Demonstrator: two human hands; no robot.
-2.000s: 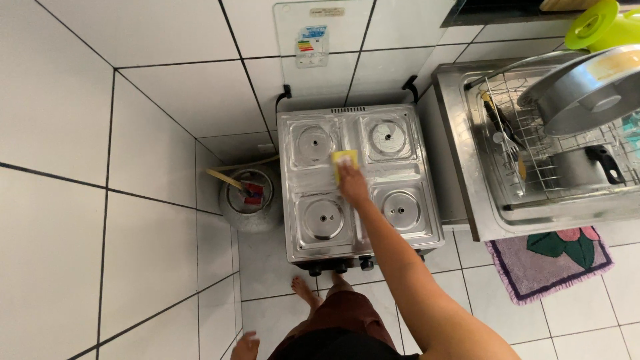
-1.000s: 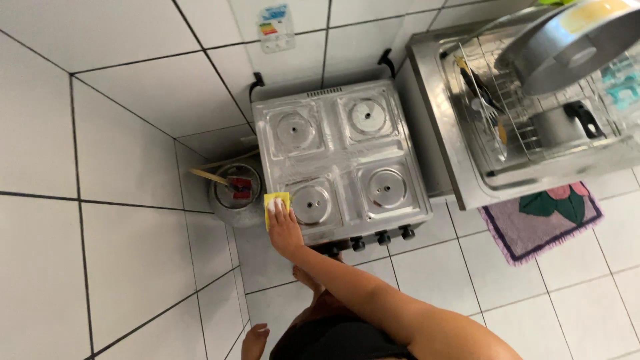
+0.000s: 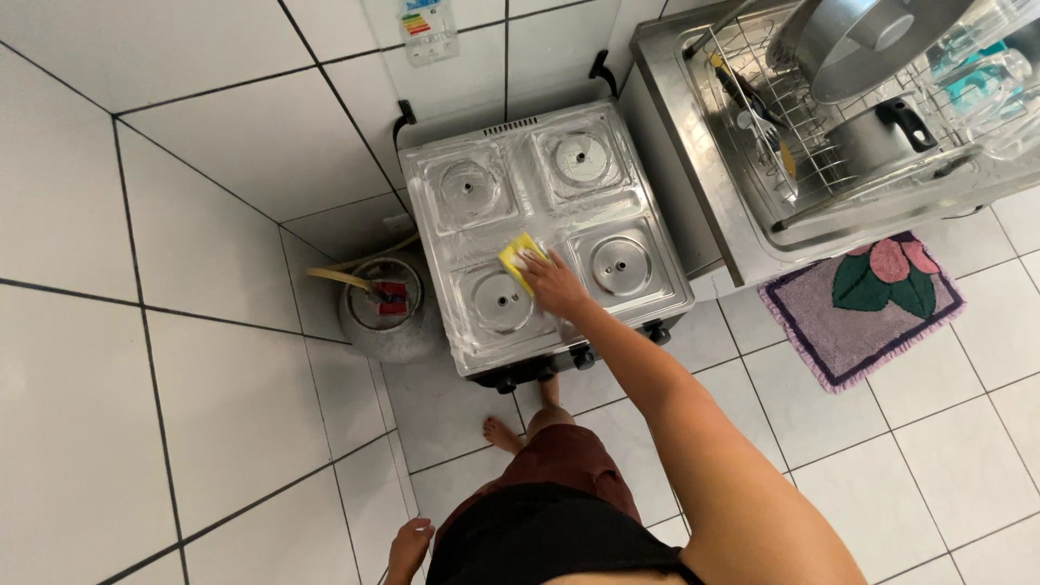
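Observation:
My right hand presses a yellow sponge onto the metal top of a gas stove, between the front-left burner recess and the middle. Whitish wet streaks cover much of the stove top, and its four burner recesses are bare of grates and caps. My left hand hangs low beside my body, away from the stove, with its fingers partly curled and nothing visible in it. Black knobs line the stove's front edge, just below my right forearm.
A gas cylinder with a hose stands left of the stove against the tiled wall. To the right, a steel sink counter carries a wire dish rack with a ring-shaped pan, a pot and utensils. A fringed rug lies on the floor.
My right hand and the sponge have moved from the stove's front-left edge inward, toward its middle. Two seconds ago they were near the stove's centre. The view has shifted somewhat.

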